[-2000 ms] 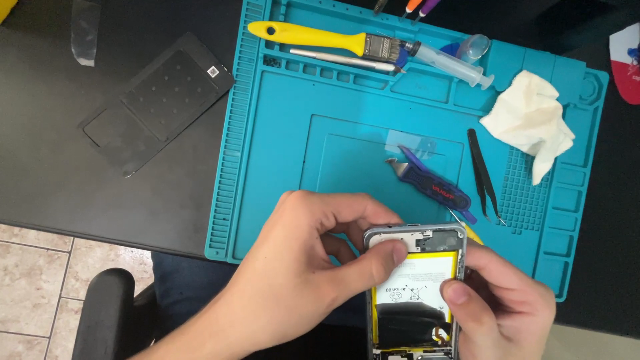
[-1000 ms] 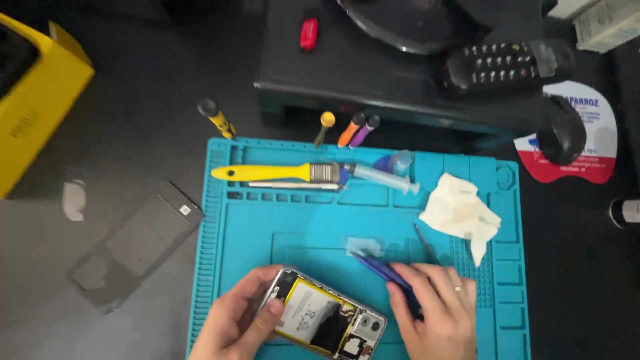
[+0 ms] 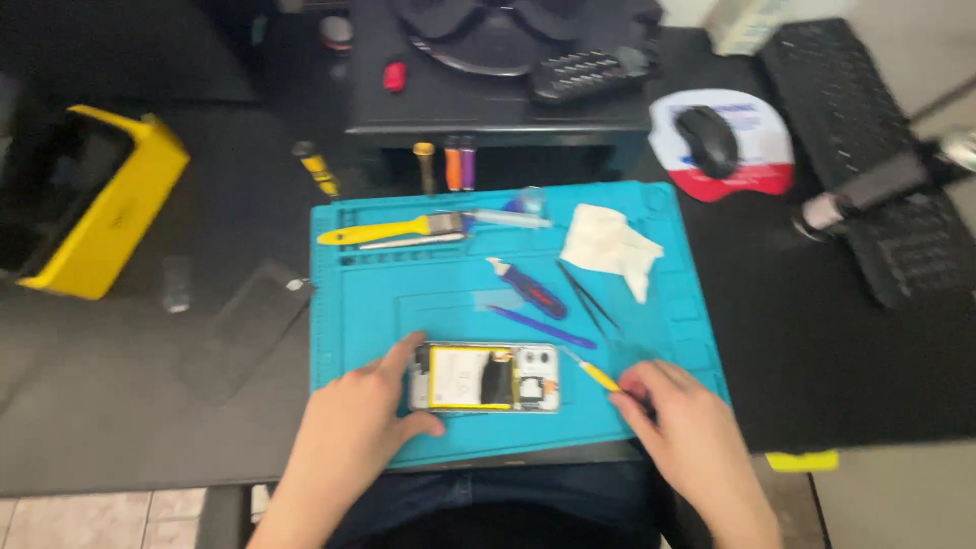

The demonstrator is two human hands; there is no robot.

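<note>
An opened smartphone (image 3: pixel 484 377) lies flat on the teal silicone repair mat (image 3: pixel 366 305), its battery and camera module exposed. My left hand (image 3: pixel 366 404) holds the phone's left end between thumb and fingers. Between the fingers of my right hand (image 3: pixel 663 404) is a thin yellow-handled tool (image 3: pixel 600 377), its fine tip close to the phone's upper right corner. Above the phone lie a blue plastic spudger (image 3: pixel 541 328), a dark blue-handled opening tool (image 3: pixel 530 290) and black tweezers (image 3: pixel 587 297). The picture is somewhat blurred.
A yellow brush (image 3: pixel 381 230), a syringe (image 3: pixel 507 219) and a white cloth (image 3: pixel 610 244) rest on the mat's upper part. Several screwdrivers stand behind it. A dark phone back panel (image 3: pixel 259 320) and yellow box (image 3: pixel 114 221) are left; a mouse (image 3: pixel 707 141) and keyboard (image 3: pixel 862 152) are right.
The phone now lies level on the mat, where it was tilted before. My right hand has let go of the blue spudger and now holds the yellow-handled tool. The view has shifted.
</note>
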